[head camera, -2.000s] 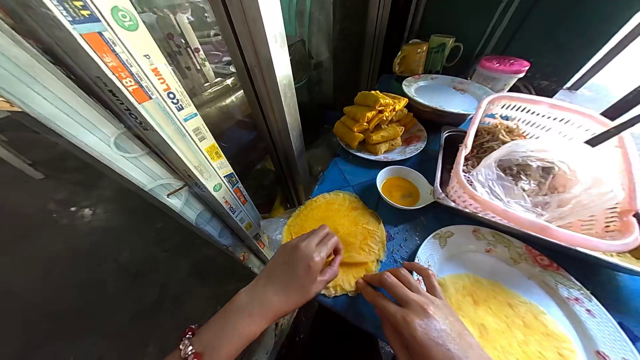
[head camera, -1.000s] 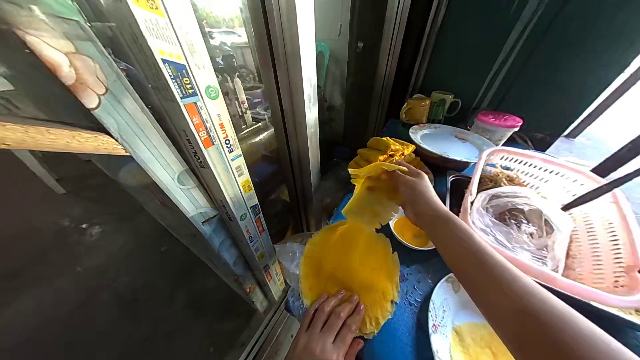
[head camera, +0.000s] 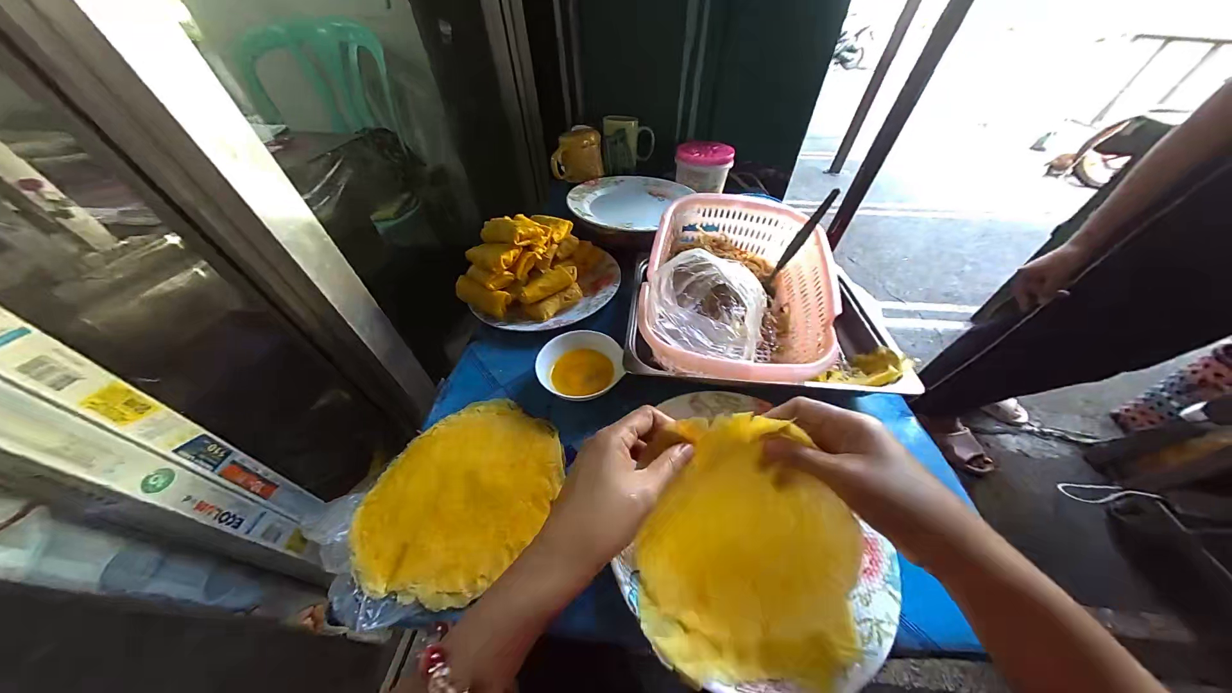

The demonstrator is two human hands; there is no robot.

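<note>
My left hand point(head camera: 626, 472) and my right hand point(head camera: 837, 462) pinch the far edge of a thin round yellow wrapper point(head camera: 751, 549), which hangs over a floral plate point(head camera: 881, 597). To the left, a stack of yellow wrappers point(head camera: 462, 500) rests on clear plastic. Beyond my left hand is a white bowl point(head camera: 543, 364) of beaten orange-yellow liquid point(head camera: 581, 372). A pile of yellow rolls point(head camera: 525, 265) sits on another plate point(head camera: 602, 289). The pink basket point(head camera: 818, 289) holds shredded filling point(head camera: 722, 250), a clear plastic bag point(head camera: 707, 303) and a dark-handled utensil point(head camera: 804, 236).
A metal tray point(head camera: 881, 332) lies under the basket on the blue table point(head camera: 934, 472). Mugs point(head camera: 580, 154), an empty plate point(head camera: 630, 202) and a pink-lidded jar point(head camera: 705, 166) stand at the back. Glass doors with metal frames border the left. Another person point(head camera: 1068, 269) stands at the right.
My right hand has moved back from near the rolls with a wrapper. My left hand has left the wrapper stack and now also holds that wrapper, over the floral plate. The view has shifted right.
</note>
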